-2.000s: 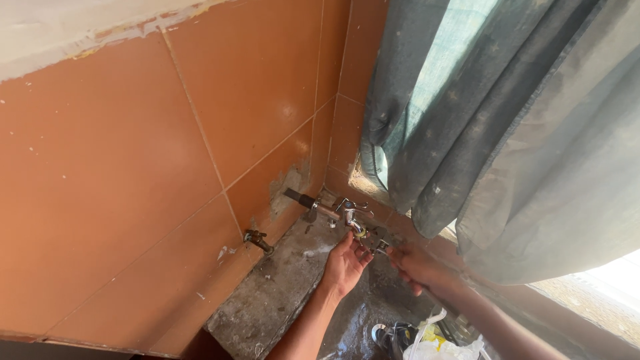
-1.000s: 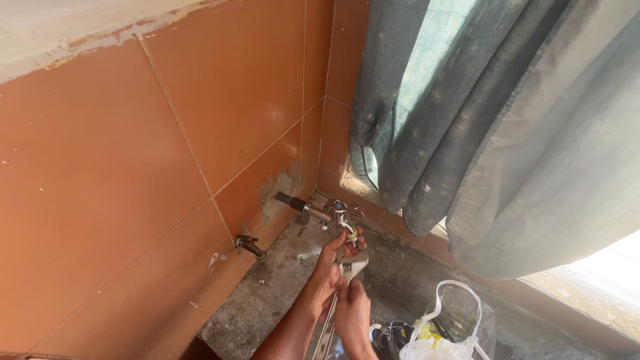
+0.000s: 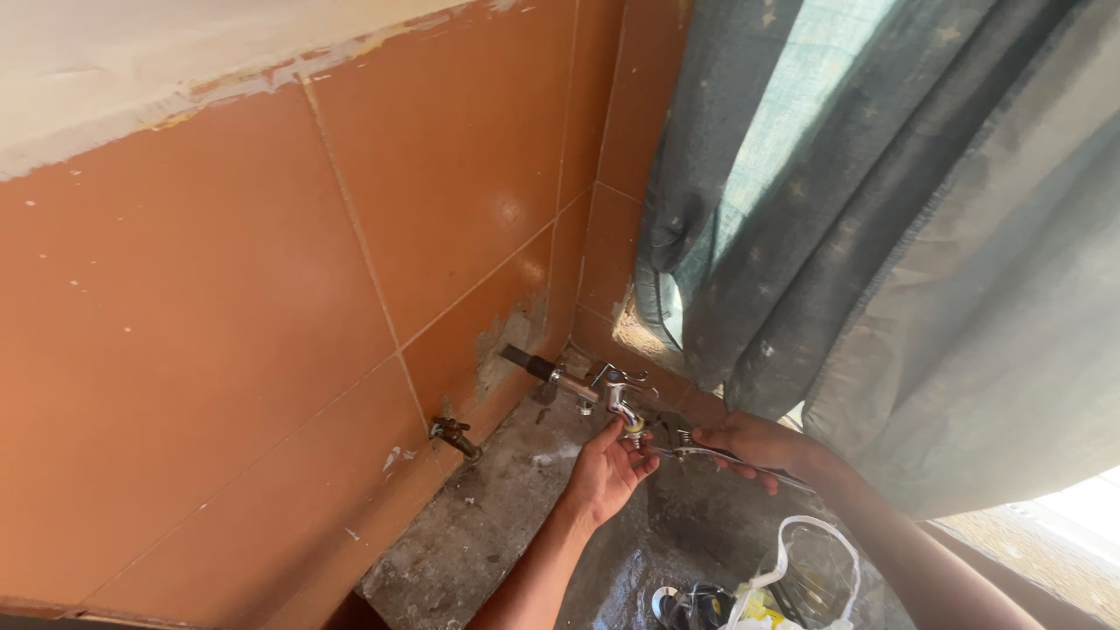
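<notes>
A chrome faucet [image 3: 615, 389] stands out from the tiled wall on a dark pipe [image 3: 528, 362], above a concrete sink. Its lower end shows a yellowish ring and a ribbed metal fitting [image 3: 634, 436]. My left hand [image 3: 610, 468] has its fingertips around this fitting from below, palm up. To the right, my right hand [image 3: 752, 448] grips locking pliers [image 3: 691, 450] by the handles, the jaws pointing left at the fitting; whether they touch it I cannot tell.
An old brass tap [image 3: 455, 437] juts from the orange tiled wall [image 3: 262, 289] at left. The concrete sink's ledge [image 3: 464, 516] lies below. A plastic bag with white handles [image 3: 770, 595] and dark items sit at the bottom. A grey curtain [image 3: 787, 192] hangs at right.
My right hand has moved right and up, away from beside my left wrist, with the pliers now reaching in from the right. My left hand remains at the faucet's lower end.
</notes>
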